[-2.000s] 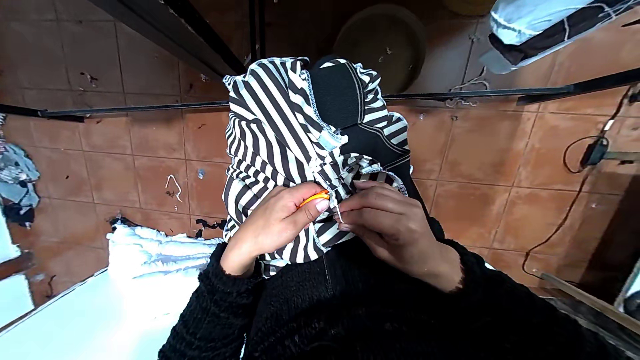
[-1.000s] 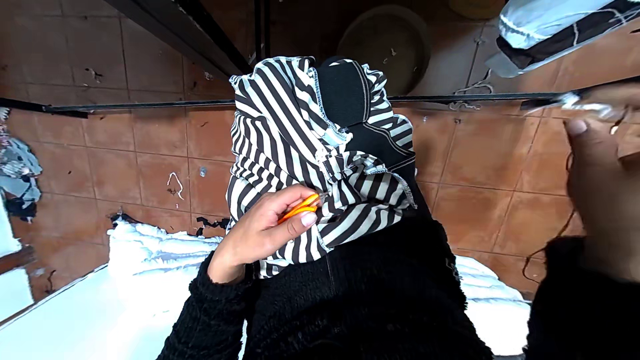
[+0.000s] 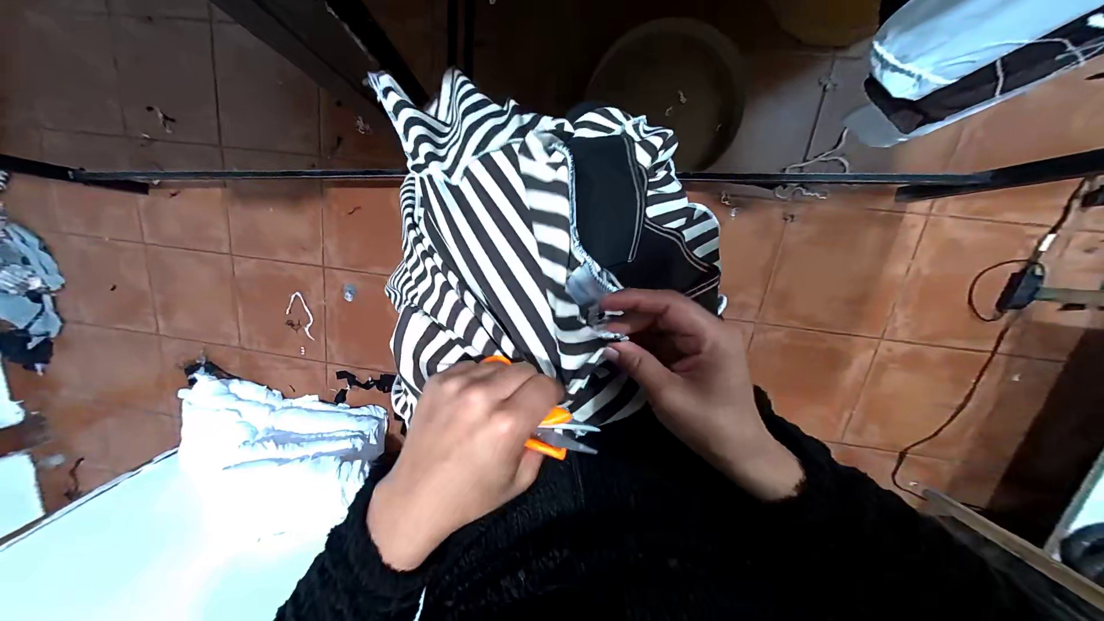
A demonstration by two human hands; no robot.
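Observation:
A black-and-white striped garment (image 3: pixel 509 250) with black fabric panels lies over my lap. My left hand (image 3: pixel 474 431) is closed round small orange-handled scissors (image 3: pixel 556 440), whose blades point right and stand slightly apart below the cloth; its fingers also press against the stripes. At the garment's edge, beside a pale label (image 3: pixel 586 286), my right hand (image 3: pixel 681 371) pinches the fabric seam between thumb and fingers. The fingertips of my left hand are hidden.
White folded cloth (image 3: pixel 276 423) rests on a white surface at the lower left. A black metal bar (image 3: pixel 259 174) crosses beyond my lap. Behind it stands a round basin (image 3: pixel 668 95). A filled plastic bag (image 3: pixel 966 69) is at the upper right, and a cable (image 3: pixel 966 379) runs over the tiled floor.
My right hand has come back from the far right to the garment's seam. My left hand still has the scissors, now with their blades in sight. The cloth's upper left part has been spread upward.

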